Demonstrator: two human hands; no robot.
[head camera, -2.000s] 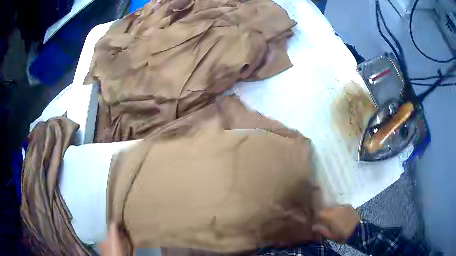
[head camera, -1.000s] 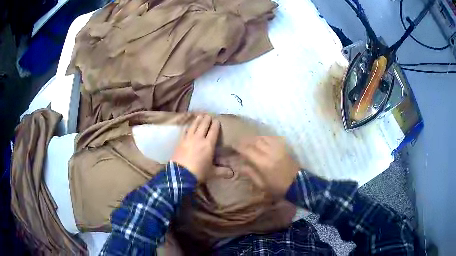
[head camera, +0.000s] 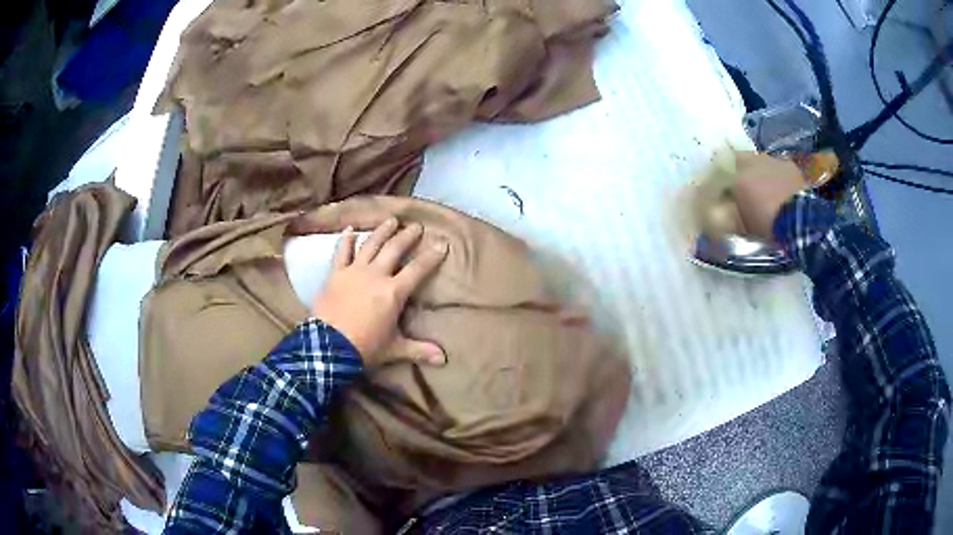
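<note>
A brown garment piece (head camera: 512, 366) lies over the white padded board (head camera: 117, 334), smooth at the left, with loose folds towards the right and front. My left hand (head camera: 381, 298) presses flat on it with fingers spread, beside a bare white patch of the board. My right hand (head camera: 758, 193), blurred, is closed around the handle of the steam iron (head camera: 747, 254) at the right. The iron's shiny metal edge shows below the hand, and an orange end of the handle shows behind it.
A crumpled brown heap (head camera: 314, 94) lies at the table's far side. Long brown folds (head camera: 68, 345) hang over the board's left end. The metal iron rest (head camera: 784, 123) and dark cables are at the right. The white table cover (head camera: 669, 345) has small dark threads.
The garment piece was shifted and bunched over the board. My right hand has left the cloth and taken hold of the iron, which has turned. My left hand remains on the cloth, fingers more spread.
</note>
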